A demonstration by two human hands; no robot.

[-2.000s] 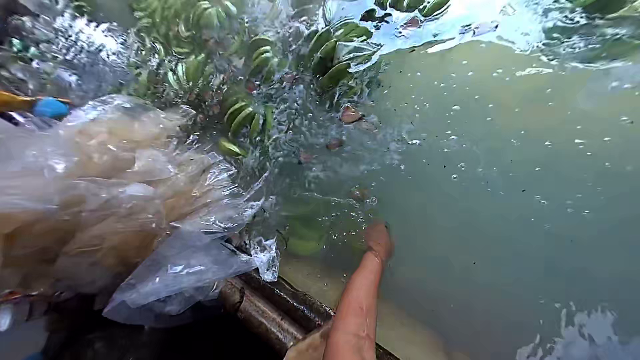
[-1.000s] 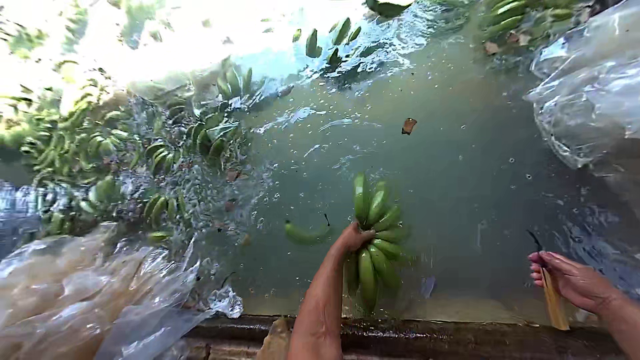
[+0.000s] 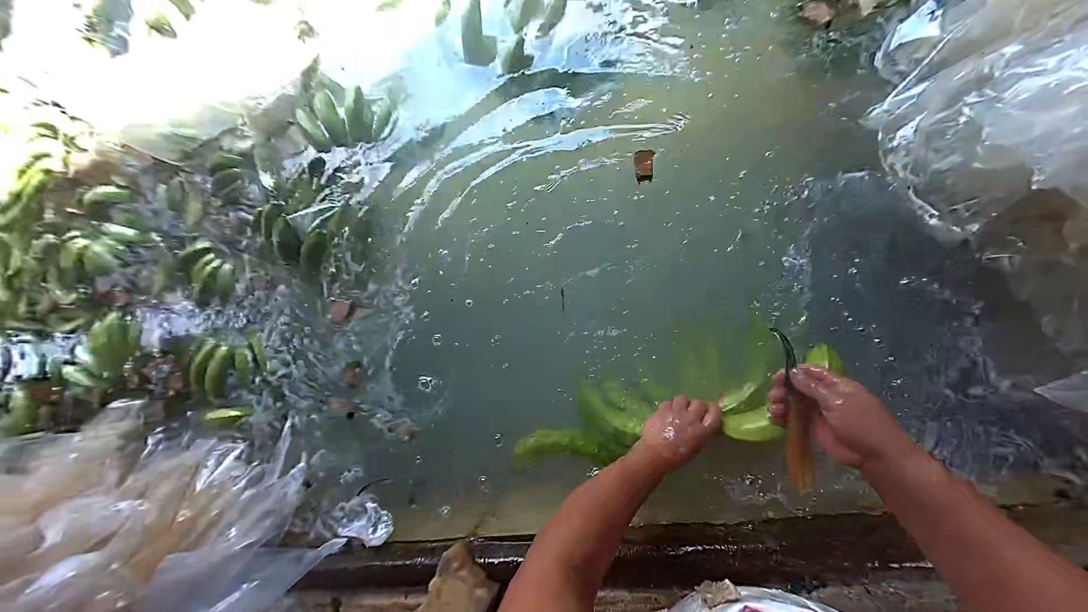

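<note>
In the head view a bunch of green bananas (image 3: 612, 412) lies partly under the murky water near the tank's front edge. My left hand (image 3: 680, 429) is closed on the bunch at its crown end. Just right of it, my right hand (image 3: 829, 412) grips the wooden handle of a curved knife (image 3: 797, 433), its thin dark blade pointing up over the bananas. More green bananas (image 3: 752, 421) show between my two hands, some blurred under the surface.
Many green banana bunches (image 3: 212, 361) float at the left. Clear plastic sheeting (image 3: 994, 127) hangs at the right, and more plastic (image 3: 144, 518) covers the lower left. The tank's wet edge (image 3: 731, 548) runs along the front. A brown scrap (image 3: 644, 166) floats near the middle.
My right hand with the knife has moved left, close beside my left hand. The bananas, held higher one second ago, now lie lower in the water. Two seconds ago my left hand reached into the water.
</note>
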